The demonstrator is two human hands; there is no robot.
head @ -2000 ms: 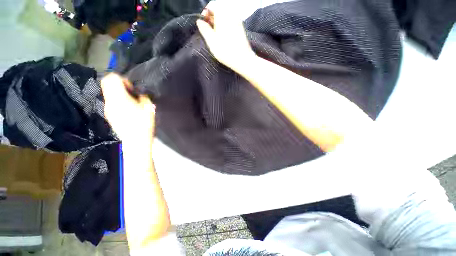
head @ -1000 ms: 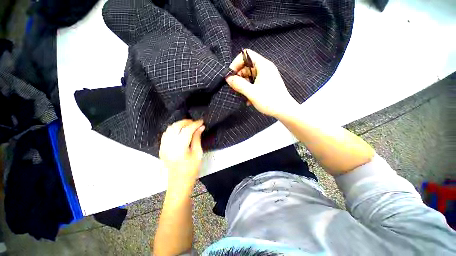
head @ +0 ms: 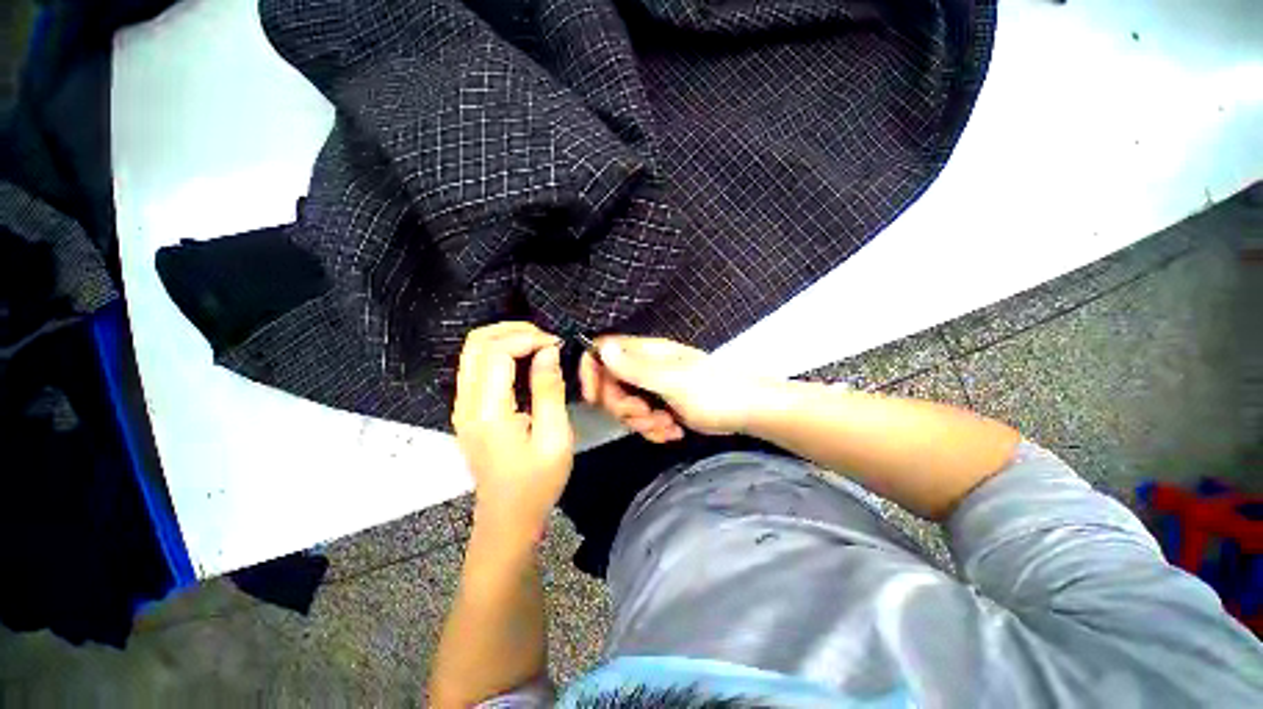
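Observation:
A dark garment with a thin white grid check (head: 478,139) lies bunched on the white table (head: 312,478). A plain black piece (head: 249,284) sticks out at its left. My left hand (head: 513,402) pinches at the garment's near edge with thumb and fingers. My right hand (head: 658,388) is close beside it, fingers curled around small dark snips (head: 587,341), whose tip points at the cloth by my left fingertips. Any thread there is too fine to see.
Dark garments (head: 56,513) hang in a heap at the left beside a blue edge (head: 143,450). A red-and-blue object (head: 1212,533) stands on the speckled floor at the right. Black cloth (head: 596,499) shows below the table's front edge.
My right hand has come down and left from the upper fold to beside my left hand, bringing the snips to the near edge. My left hand has stayed near the garment's near edge.

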